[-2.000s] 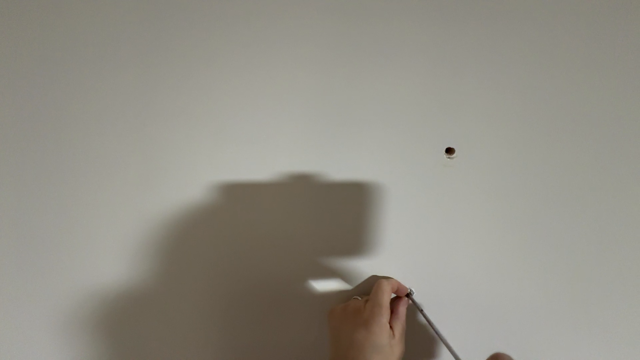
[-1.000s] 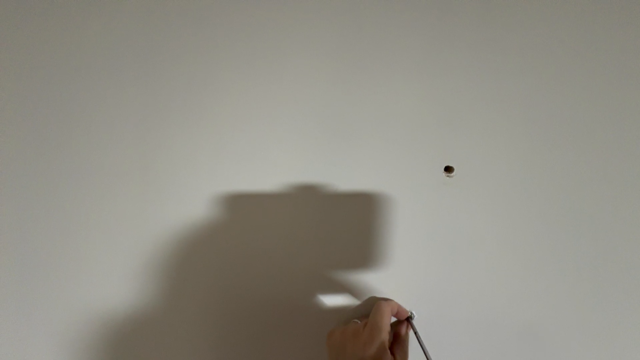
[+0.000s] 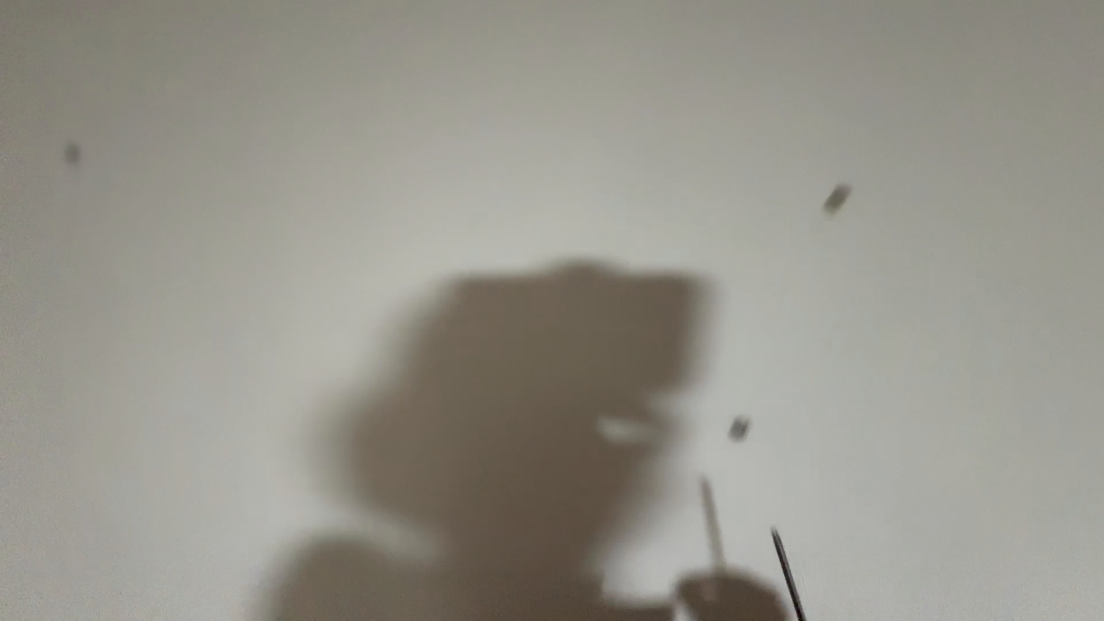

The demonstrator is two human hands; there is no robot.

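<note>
A thin dark metal shaft [image 3: 787, 573], its tip pointing up, enters at the lower right; whatever holds its lower end is out of frame. Neither my left hand nor my right hand can be seen. Above and left of the shaft tip, a small dark spot [image 3: 739, 428] marks the pale wall [image 3: 949, 345]. The view is blurred, so whether this spot is a hole or a screw head cannot be told.
A dark hole [image 3: 836, 199] shows blurred in the wall at the upper right, and a fainter mark [image 3: 72, 153] at the upper left. A large shadow of a head and shoulder covers the lower middle, with the shaft's shadow beside it.
The hand that pinched a small piece at the shaft's tip has left the view. The shaft's tip now stands apart from the small spot on the wall. The view has shifted.
</note>
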